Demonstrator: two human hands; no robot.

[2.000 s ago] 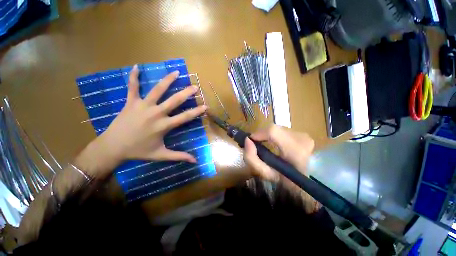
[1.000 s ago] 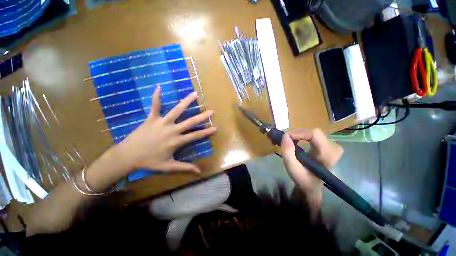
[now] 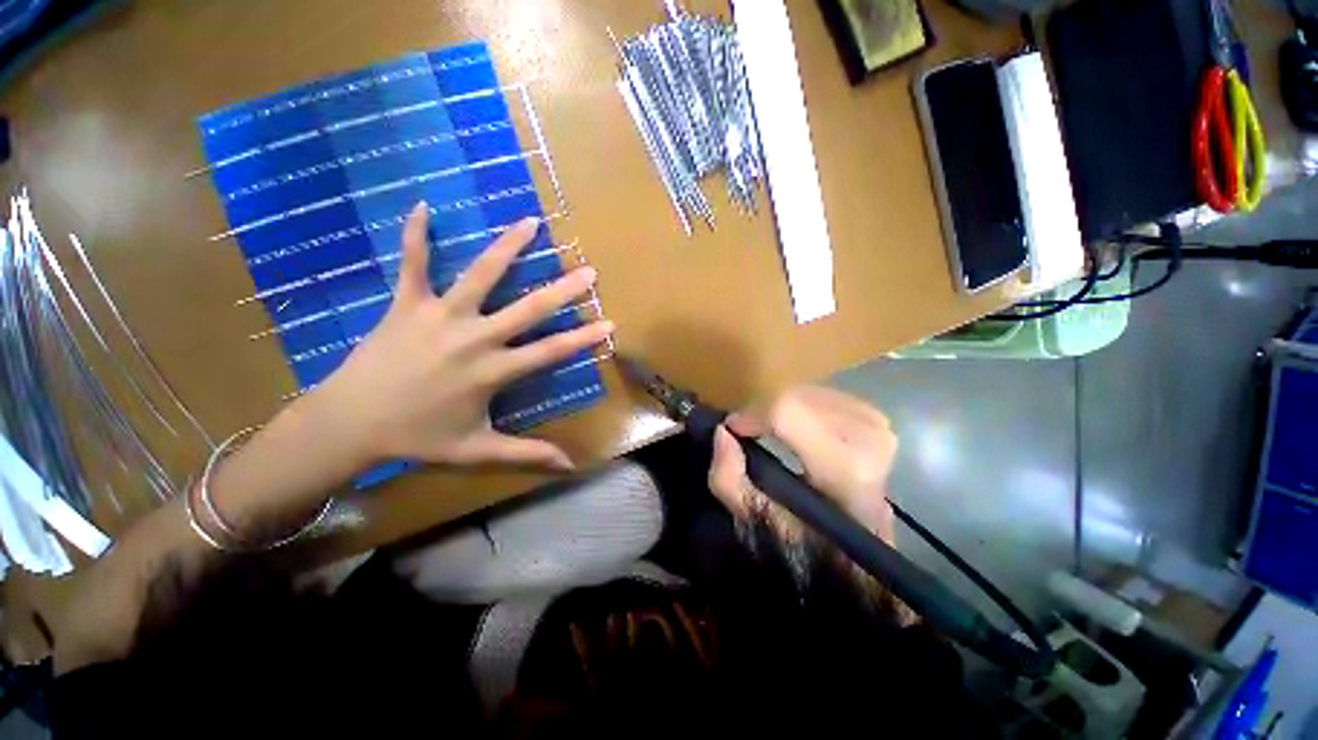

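Note:
A blue cell panel [image 3: 347, 159] with thin silver lines lies on the brown tabletop. My left hand [image 3: 448, 354] lies flat on its lower part, fingers spread, fingertips near the right edge. Ribbon ends stick out at the panel's left edge, and a thin silver ribbon [image 3: 546, 152] runs along its right edge. My right hand [image 3: 810, 448] grips a black soldering iron [image 3: 853, 542] like a pen. The iron's tip is at the lower right edge of the panel, close to my left fingertips; whether it touches the ribbon is hard to tell.
A short ribbon bundle [image 3: 694, 109] and a white strip [image 3: 788, 174] lie right of the panel. Longer ribbons [image 3: 72, 347] and white strips [image 3: 36, 506] lie left. Further right are a phone [image 3: 973, 174], a yellowish sponge [image 3: 885, 29] and red and yellow scissors handles [image 3: 1217, 138].
The iron's tip has moved back left to the panel's right edge, after being away from it a second ago. The view has shifted, so the table things sit higher.

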